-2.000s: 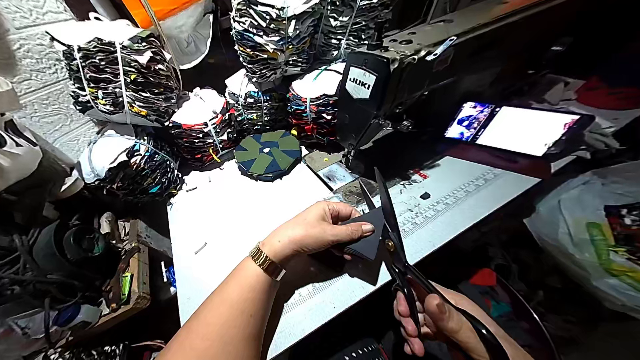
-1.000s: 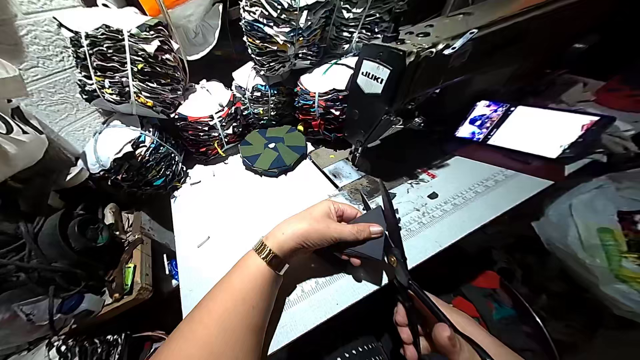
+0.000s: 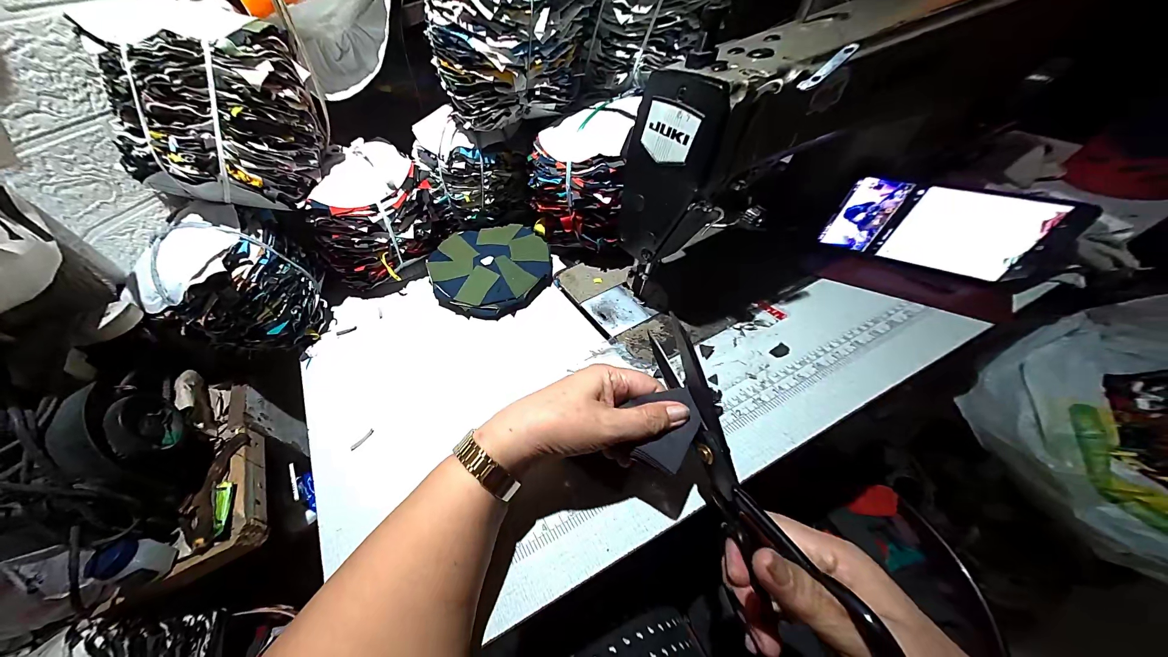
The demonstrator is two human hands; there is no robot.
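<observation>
My left hand [image 3: 584, 415], with a gold-coloured band at the wrist, pinches a small stack of dark fabric pieces [image 3: 668, 436] between thumb and fingers. My right hand [image 3: 803, 584] grips the handles of large black fabric scissors [image 3: 716, 461]. Their blades are parted, pointing away from me, at the right edge of the dark stack. Both hands are over the front edge of the white sewing table. Beyond them stands a black Juki sewing machine [image 3: 675, 164]. A round green and navy patchwork pad [image 3: 490, 269] lies left of its needle area.
Tied bundles of fabric scraps [image 3: 219, 119] stand along the back. Fabric bits and printed ruler marks show on the white tabletop [image 3: 392, 484]. A phone with a lit screen [image 3: 967, 233] lies at the right, above a plastic bag [image 3: 1049, 411]. A wooden crate [image 3: 246, 474] is at the left.
</observation>
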